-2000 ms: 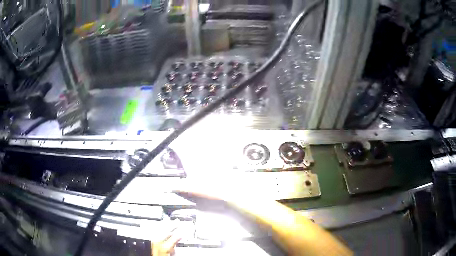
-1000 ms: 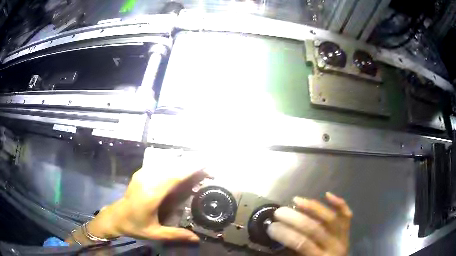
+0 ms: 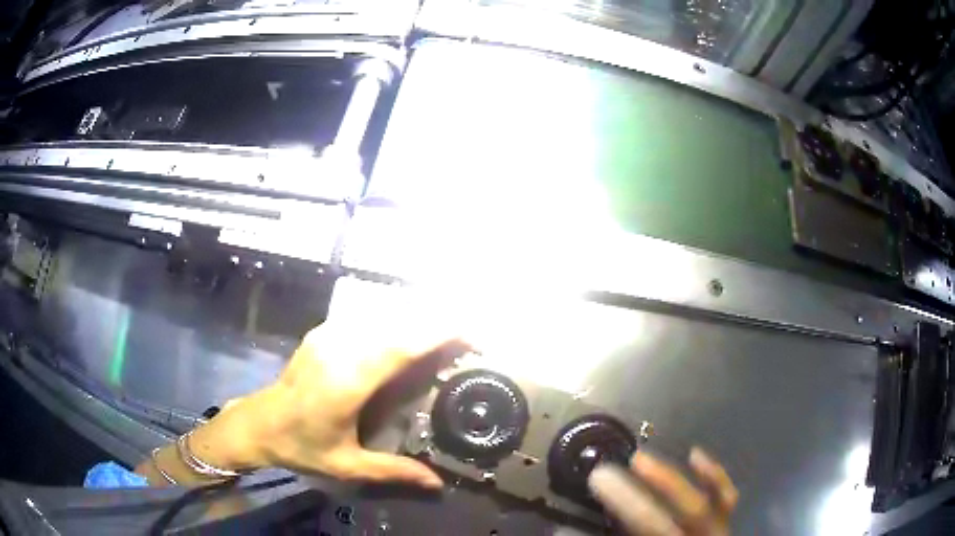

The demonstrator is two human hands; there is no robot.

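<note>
A metal carrier pallet (image 3: 537, 467) lies on the near work ledge (image 3: 733, 393). Two round black parts sit along its far edge, a left one (image 3: 480, 416) and a right one (image 3: 589, 456). My left hand (image 3: 351, 403) spreads thumb and fingers around the carrier's left end and grips it. My right hand (image 3: 670, 497) has white-covered fingertips on the right round part, covering some of its lower right face. The carrier's near side runs down out of the picture.
A green conveyor belt (image 3: 691, 168), washed white at left, lies beyond the near rail (image 3: 715, 286). More carriers (image 3: 843, 225) stand on it at far right. A linear slide with a dark slot (image 3: 241, 99) is at left.
The view has shifted, so the held carrier shows slightly further right and higher. The carriers on the belt now show further right. Both hands remain at the carrier.
</note>
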